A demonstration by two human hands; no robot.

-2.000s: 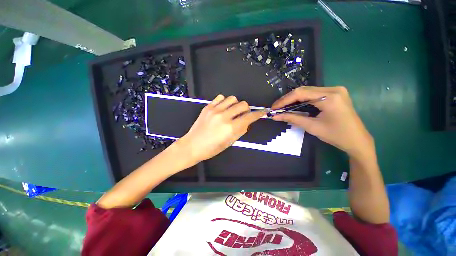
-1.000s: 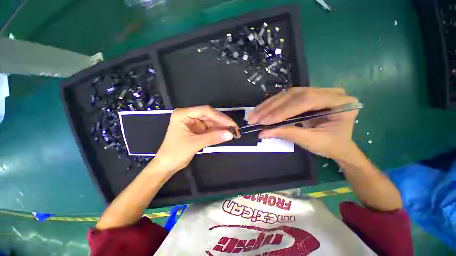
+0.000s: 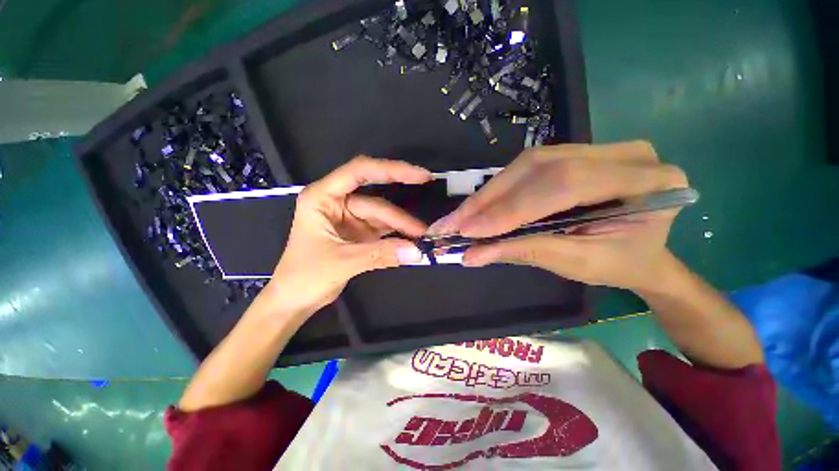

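My left hand (image 3: 336, 235) pinches a small black flex-cable part (image 3: 427, 246) between thumb and finger, above the pad sheet. My right hand (image 3: 580, 216) holds the metal tweezers (image 3: 589, 216), their tips meeting the part at my left fingertips. Whether a pad is at the tips is too small to tell. The long black pad sheet (image 3: 248, 235) with its white border lies across the divider of the black divided tray (image 3: 386, 338); my hands cover its middle and much of its right end.
Loose flex-cable parts (image 3: 474, 60) lie in the right compartment's upper corner. Another pile of dark parts (image 3: 198, 166) fills the left compartment, partly under the sheet. A pale metal arm (image 3: 69, 109) stands at the left. Blue material (image 3: 791, 345) is at the lower right.
My left hand has moved off the sheet and now pinches a part. My right hand has brought the tweezers to it. The view has shifted, so the tray appears tilted and nearer.
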